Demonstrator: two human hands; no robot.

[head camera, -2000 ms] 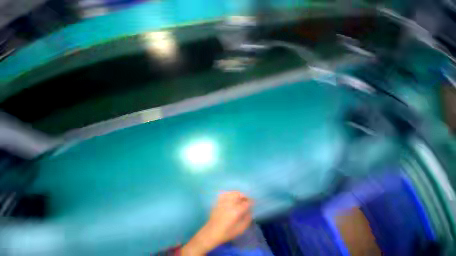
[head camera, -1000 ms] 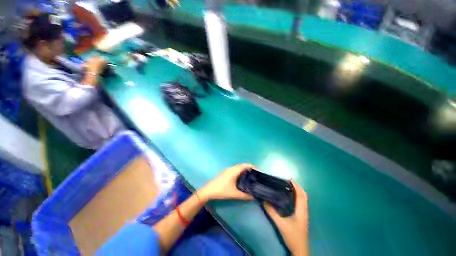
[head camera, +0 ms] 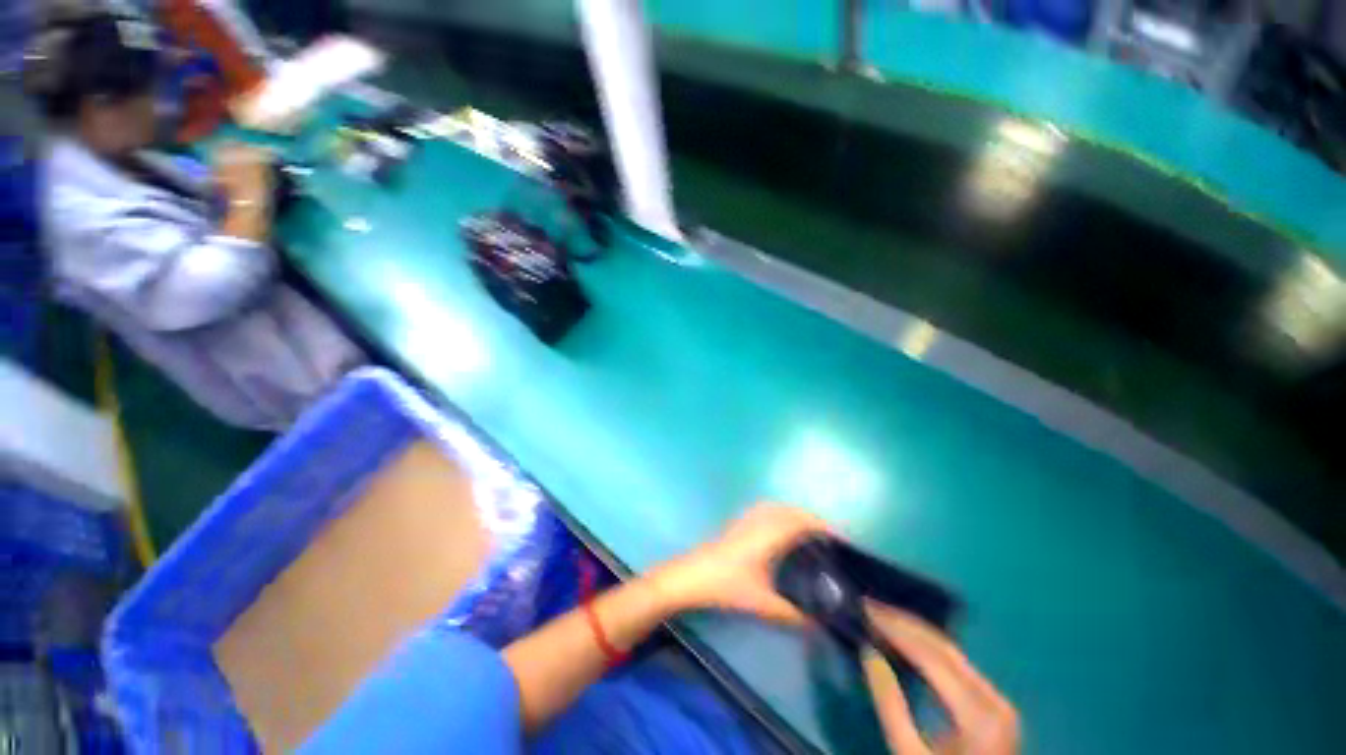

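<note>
A black corded unit (head camera: 903, 587) is held low over the green bench top (head camera: 694, 428), in front of me. My left hand (head camera: 756, 564), with a red string at the wrist, grips its left end. My right hand (head camera: 945, 682) is at its near side, with fingers closed on a dark part, perhaps the cord. Blur hides the exact grip. A dark rounded part shows between the hands. Several dark units with thin wires (head camera: 520, 273) stand together farther up the bench.
A plastic-lined blue crate (head camera: 177, 605) with brown cardboard at its bottom is at my left. A person (head camera: 163, 266) works at the bench, upper left. A white post (head camera: 627, 126) stands at the bench's far edge. A dark conveyor (head camera: 827, 185) runs beyond.
Since one second ago, the unit and both hands have moved right and slightly down in the view. My right hand has shifted from the unit's right end to its near side.
</note>
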